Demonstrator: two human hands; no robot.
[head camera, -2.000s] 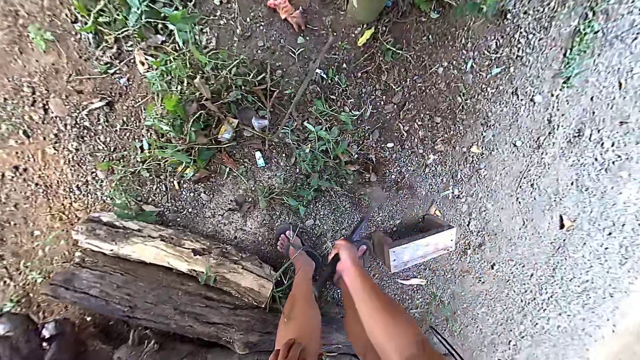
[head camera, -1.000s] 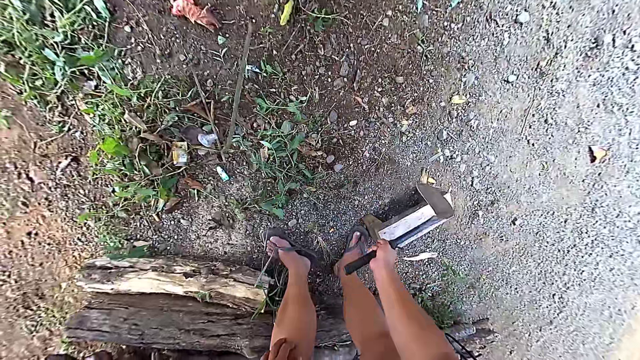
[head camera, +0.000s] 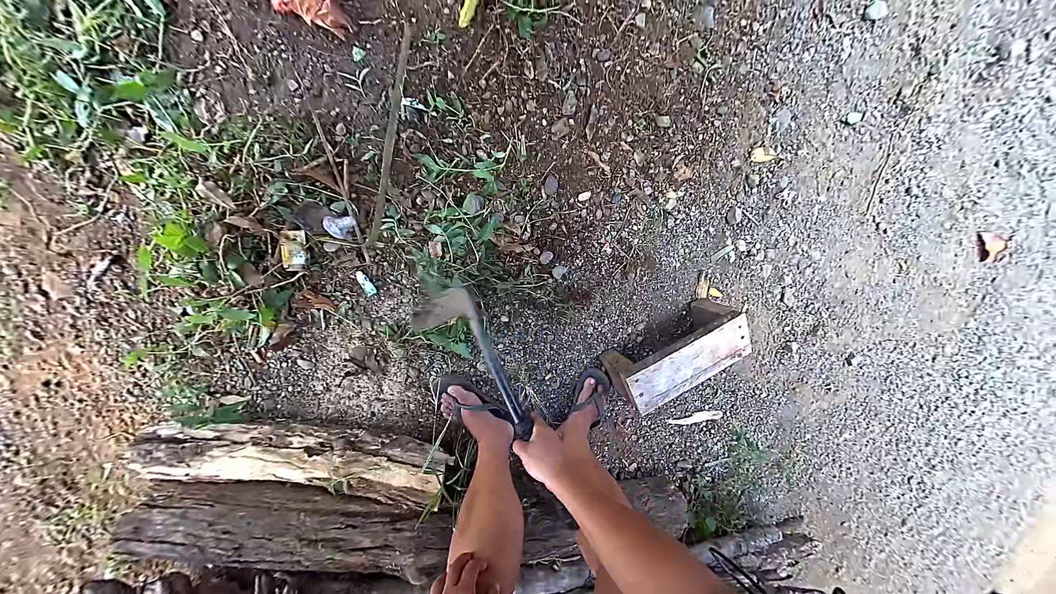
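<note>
My right hand (head camera: 540, 450) grips the handle end of a hand hoe (head camera: 495, 363). Its dark shaft slants up and left between my sandalled feet, and its flat metal blade (head camera: 445, 309), slightly blurred, is over the edge of a patch of weeds (head camera: 474, 256). My left hand (head camera: 462, 573) shows only in part at the bottom edge, by my left leg; some fingers are curled and I see nothing in them, but the rest is hidden. A small wooden stool (head camera: 689, 363) lies on its side to the right of my right foot.
Weathered logs (head camera: 289, 520) lie behind my feet at the lower left. A stick (head camera: 392, 132), leaves and bits of litter (head camera: 293, 249) lie among weeds at the upper left. Gravel (head camera: 891, 371) spreads over the right side. Thin black cords (head camera: 734, 569) show at the bottom right.
My right hand and the hoe have swung left from in front of the wooden stool, where the blade was one second ago, to between my feet and the weeds.
</note>
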